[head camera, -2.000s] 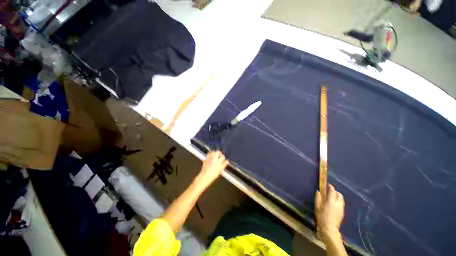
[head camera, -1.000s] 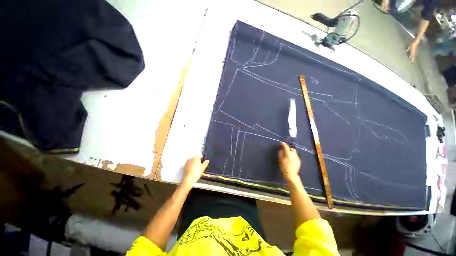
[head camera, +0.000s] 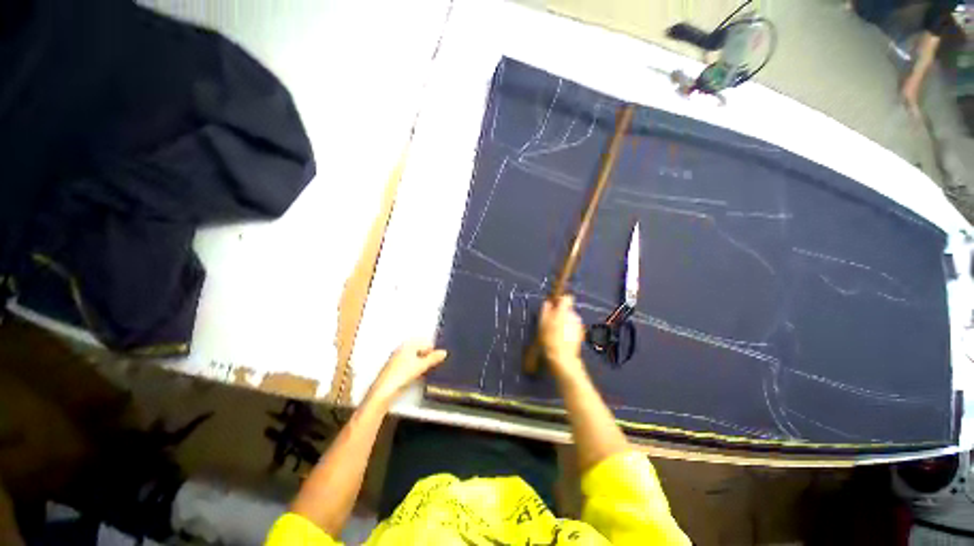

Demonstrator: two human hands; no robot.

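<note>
The dark fabric lay (head camera: 684, 256) with white chalk lines lies on the white table, a yellowish selvedge along its near edge. My right hand (head camera: 561, 328) is closed on the wooden ruler (head camera: 590, 213) near its lower end; the ruler slants across the left part of the lay. The shears (head camera: 630, 279) lie on the fabric just right of my right hand, blade pointing away, black handles nearer me. My left hand (head camera: 410, 366) is at the near left corner of the lay, fingertips by its edge; whether it pinches the fabric I cannot tell.
Loose dark fabric (head camera: 160, 139) is heaped on the table at left. The cutting machine (head camera: 737, 53) stands beyond the lay with its cord. A beige fabric lay (head camera: 833, 85) is on the far side. Another person's arm (head camera: 921, 69) reaches in at far right.
The ruler has moved from right of the shears to left of them, now in my right hand. My right hand has left the shears, which now show whole. My left hand stays near the corner.
</note>
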